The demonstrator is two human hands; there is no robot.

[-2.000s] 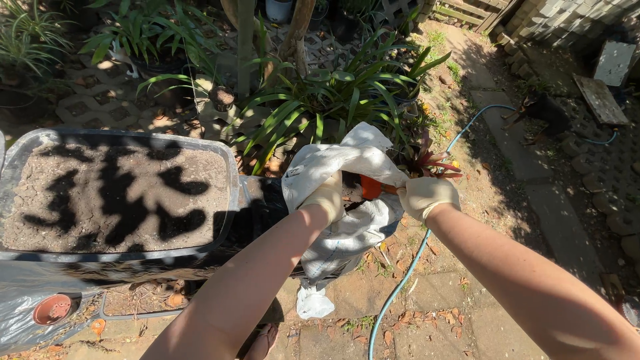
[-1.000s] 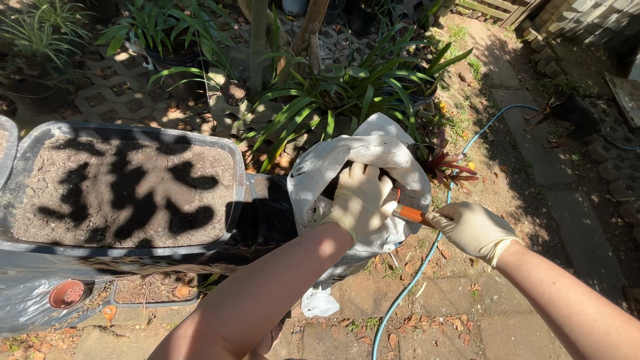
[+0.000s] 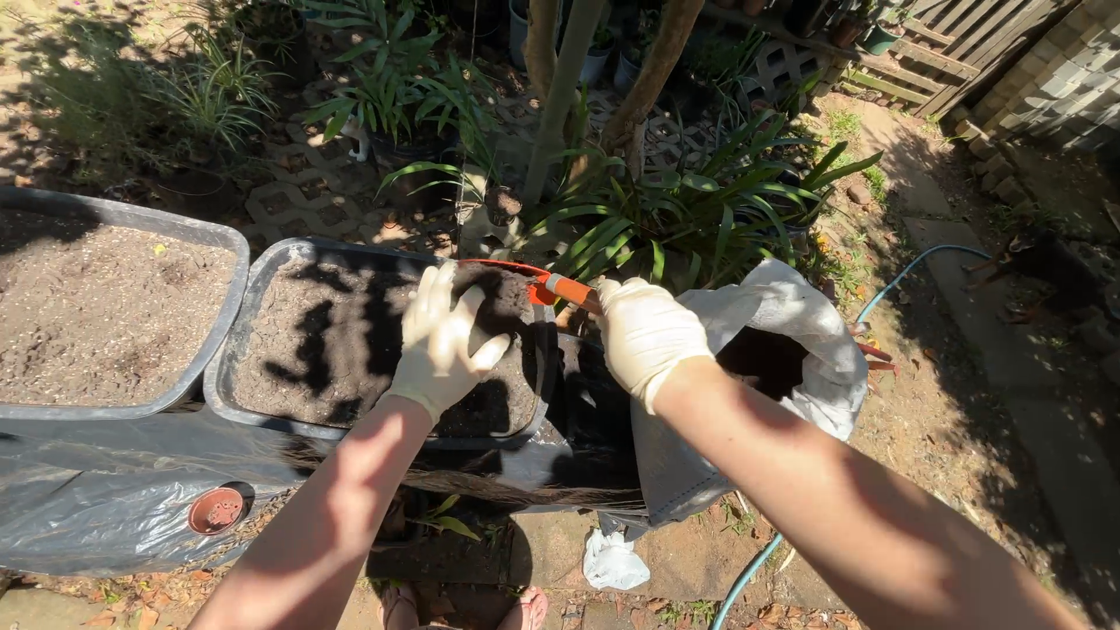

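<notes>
My right hand (image 3: 652,337), in a pale glove, is closed around the handle of an orange garden trowel (image 3: 573,290). The trowel's blade carries dark soil (image 3: 497,293) over the right end of a black plastic tub (image 3: 229,354) filled with soil. My left hand (image 3: 446,337), gloved too, is spread with fingers apart beside the blade, over the tub; whether it touches the soil I cannot tell. Just right of the tub stands a white woven sack (image 3: 840,376) with its mouth open and dark soil inside, partly behind my right forearm.
A second soil-filled tub (image 3: 243,289) adjoins on the left. Black plastic sheeting (image 3: 79,507) hangs below, near a small terracotta-coloured pot (image 3: 215,511). Strap-leaved plants (image 3: 691,206) and tree trunks (image 3: 560,105) stand behind. A blue-green hose (image 3: 748,577) runs along the ground at right, near a dark animal (image 3: 1041,267).
Both hands and the trowel have moved left from the white sack to the tub. The trowel's blade, earlier inside the sack's mouth, is now over the tub with soil. The view has shifted left.
</notes>
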